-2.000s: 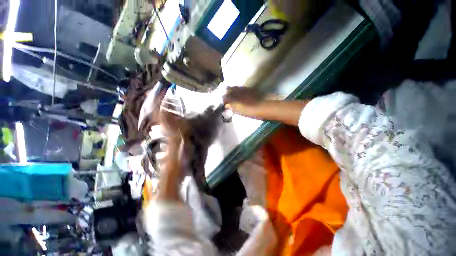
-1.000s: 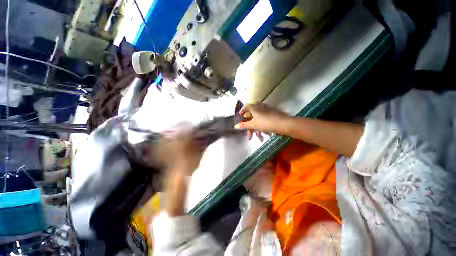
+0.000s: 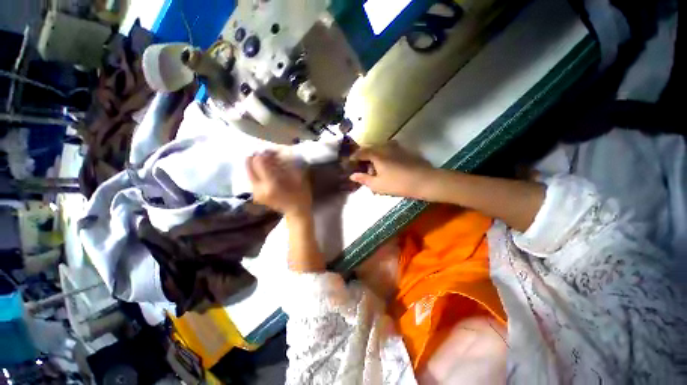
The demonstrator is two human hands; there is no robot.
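A brown and pale grey garment lies bunched on the white sewing table, its edge under the sewing machine head by the presser foot. My right hand pinches the brown cloth at its edge just beside the presser foot. My left hand lies on the white part of the garment, left of the foot, its fingers bent on the cloth. It is slightly blurred, and whether it grips the cloth is unclear.
Black scissors lie on the machine bed. Brown cloth is heaped beyond the machine. A yellow cloth or bag is below the table's left end. Orange cloth covers my lap beside the green table edge.
My left hand has moved up onto the white cloth by the machine. The garment has settled and spread on the table's left. My right hand stays close to the presser foot.
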